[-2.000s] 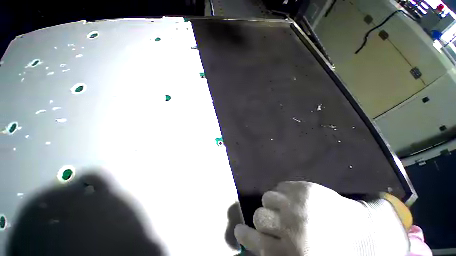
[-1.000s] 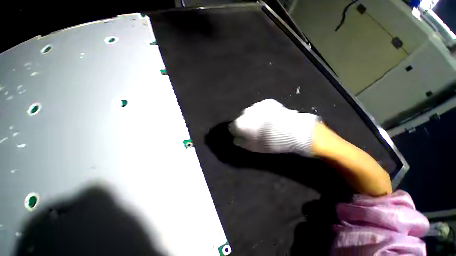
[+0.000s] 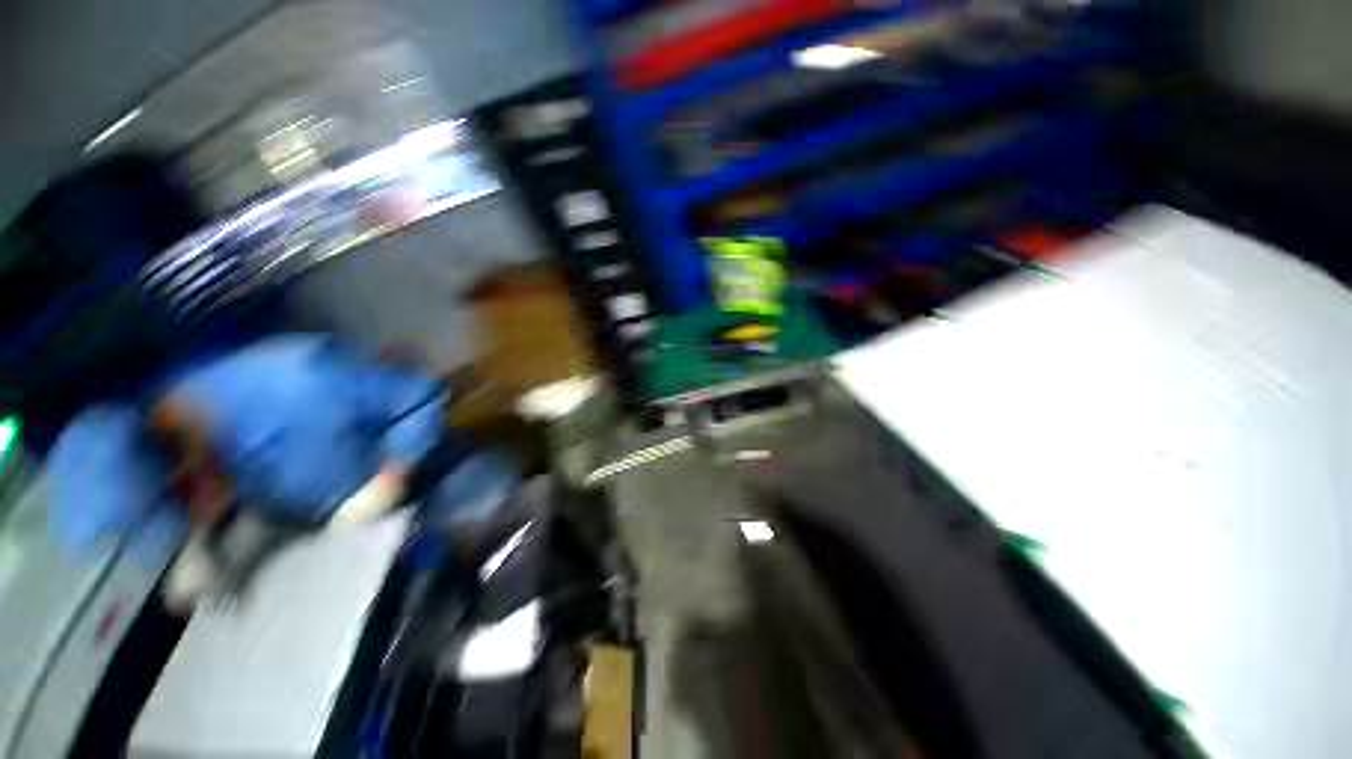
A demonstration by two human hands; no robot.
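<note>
The frame is strongly blurred. A large white panel with small green bits along its left edge lies at the right. Part of the dark mat shows beside that edge. Neither my left hand nor my right hand is in view.
A person in blue with pale gloves leans over a second white panel at the left. Blue shelving with a red strip stands behind. A yellow-green object stands on a green surface. A grey floor strip runs between.
The view has swung away, so the near panel now lies at the right. The gloved hand and pink sleeve seen earlier have left the picture. The person and shelving have come into view.
</note>
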